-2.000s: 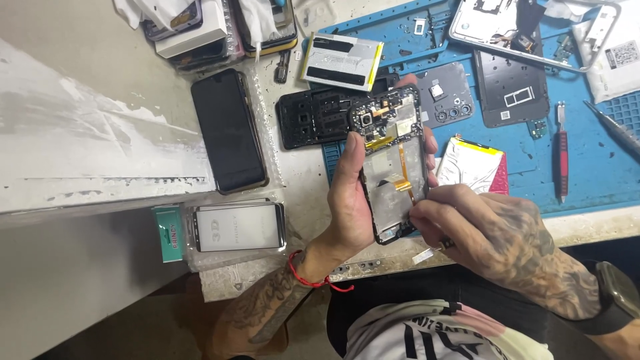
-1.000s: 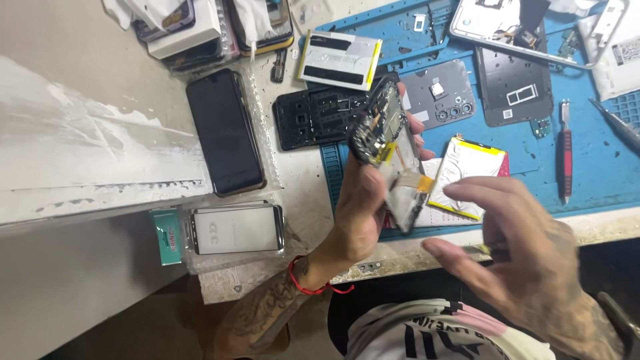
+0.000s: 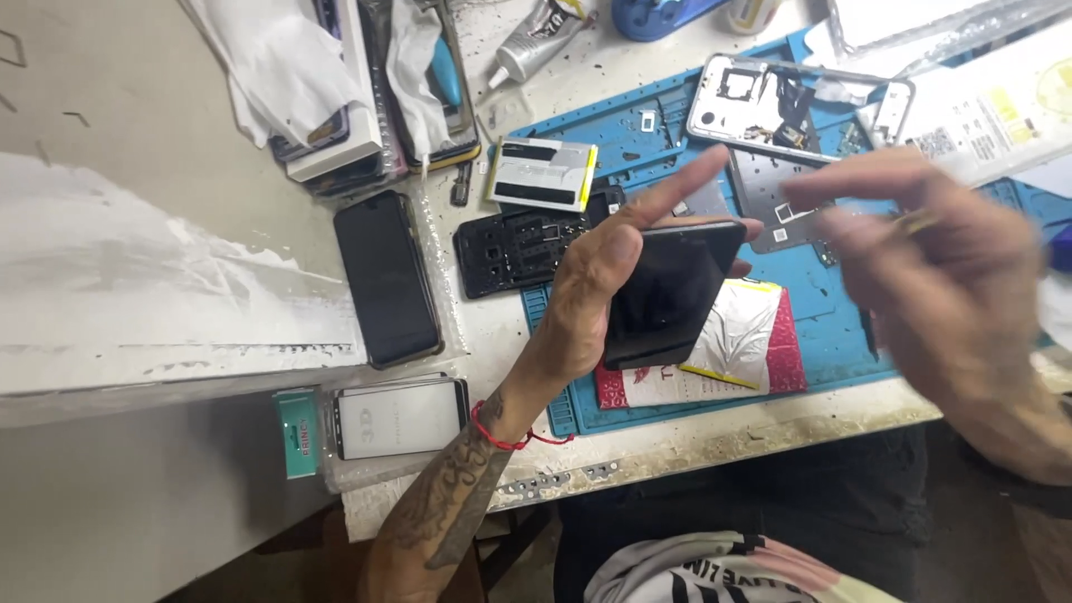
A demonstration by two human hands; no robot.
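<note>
My left hand (image 3: 590, 285) holds a smartphone (image 3: 672, 293) with its dark screen side in view; the opened rear is hidden. Its index finger points out past the phone's upper edge, and other fingertips show at the far edge. To the right, my right hand (image 3: 930, 285) is raised and blurred, thumb and fingers apart, touching no part of the phone. Below the phone, a silver battery (image 3: 739, 335) with yellow edges rests on a red and white packet (image 3: 787, 339). Behind my left hand are a black phone frame (image 3: 511, 251) and another battery (image 3: 543, 174).
A blue repair mat (image 3: 825, 314) carries a silver phone housing (image 3: 712, 105) and a dark back plate (image 3: 758, 197). At left lie a black phone (image 3: 387, 280), screen glasses (image 3: 402, 419) and a teal packet (image 3: 299, 435). A glue tube (image 3: 540, 38) lies at the top.
My left hand has turned the phone from its open inner side, with circuit board and ribbon cable, to its screen side. My right hand has left the phone and risen to the right.
</note>
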